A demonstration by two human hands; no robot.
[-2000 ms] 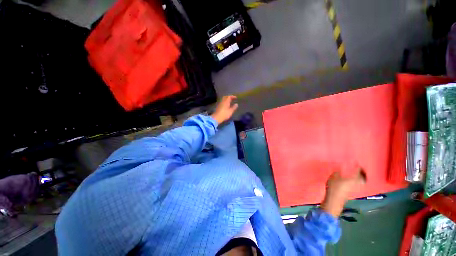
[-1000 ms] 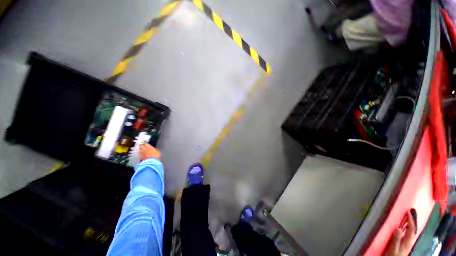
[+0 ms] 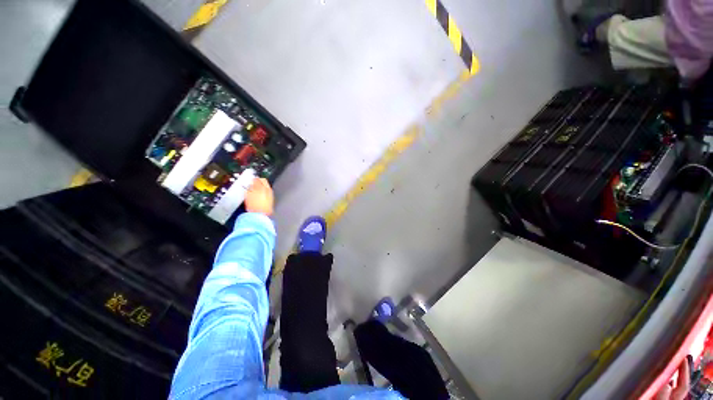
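A green circuit board [image 3: 188, 119] with two long white-silver heatsinks [image 3: 202, 152] lies in an open black tote [image 3: 109, 86] at the upper left. My left hand [image 3: 259, 197] reaches down to the board and grips the end of the nearer heatsink; my fingertips are partly hidden. My right hand [image 3: 678, 384] is at the bottom right corner, small and cut off by the edge, over the red mat [image 3: 696, 344]. A small dark object shows at its fingertips, too small to name.
Black totes [image 3: 94, 289] are stacked at the lower left. More stacked totes [image 3: 547, 148] stand at the right, near another board [image 3: 653, 176]. A pale flat surface [image 3: 524, 312] is below them. Yellow-black tape [image 3: 455, 35] marks the grey floor. A person's sleeve [image 3: 692, 35] and leg show at the upper right.
From two seconds ago, my view has swung from the red mat down to the floor, and my left hand has reached the board. Over the last second it has stayed at the heatsink.
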